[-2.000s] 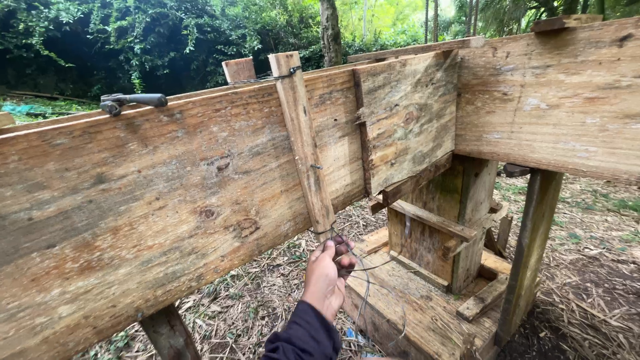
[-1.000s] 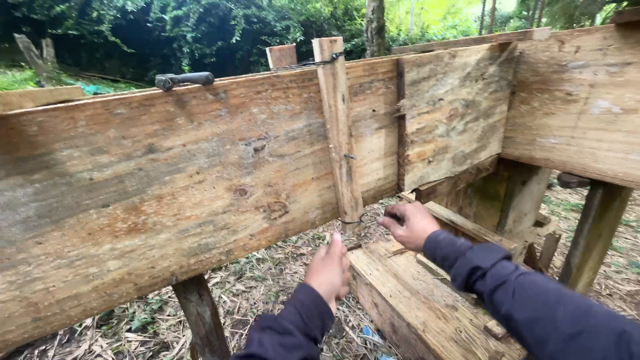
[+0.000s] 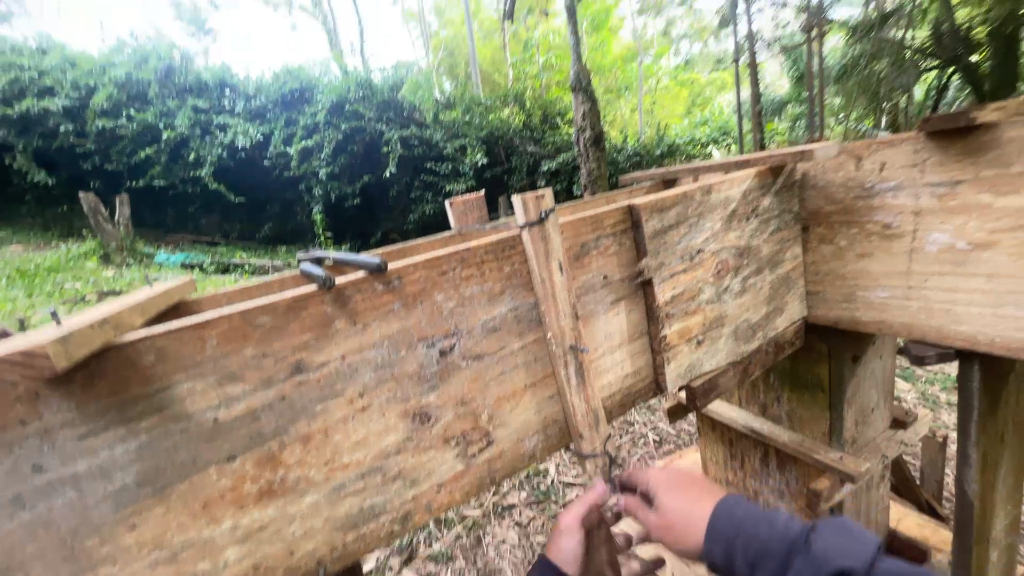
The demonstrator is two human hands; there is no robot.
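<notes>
A narrow wooden batten [image 3: 564, 336] stands slightly tilted against the outer face of a long wooden formwork board [image 3: 384, 392]. Dark tie wire [image 3: 538, 218] loops round the batten near its top, and more wire [image 3: 596, 454] wraps its lower end. My right hand [image 3: 668, 504] pinches the lower wire between thumb and fingers. My left hand [image 3: 584, 536] is just beside it, below the batten's end, its fingers close to the same wire; whether it grips the wire is hard to tell. Pincers with dark handles [image 3: 340, 264] rest on the board's top edge.
A second board [image 3: 912, 240] joins at the right, with a wooden post [image 3: 988, 456] beneath. Behind my right hand stands a wooden column form [image 3: 768, 432] with cross battens. A short wood piece [image 3: 120, 316] with nails lies across the top at left. Dry litter covers the ground.
Two seconds ago only one hand showed, at the batten's lower end. One second ago both hands were apart there; now they are together at the wire. The view has tilted up.
</notes>
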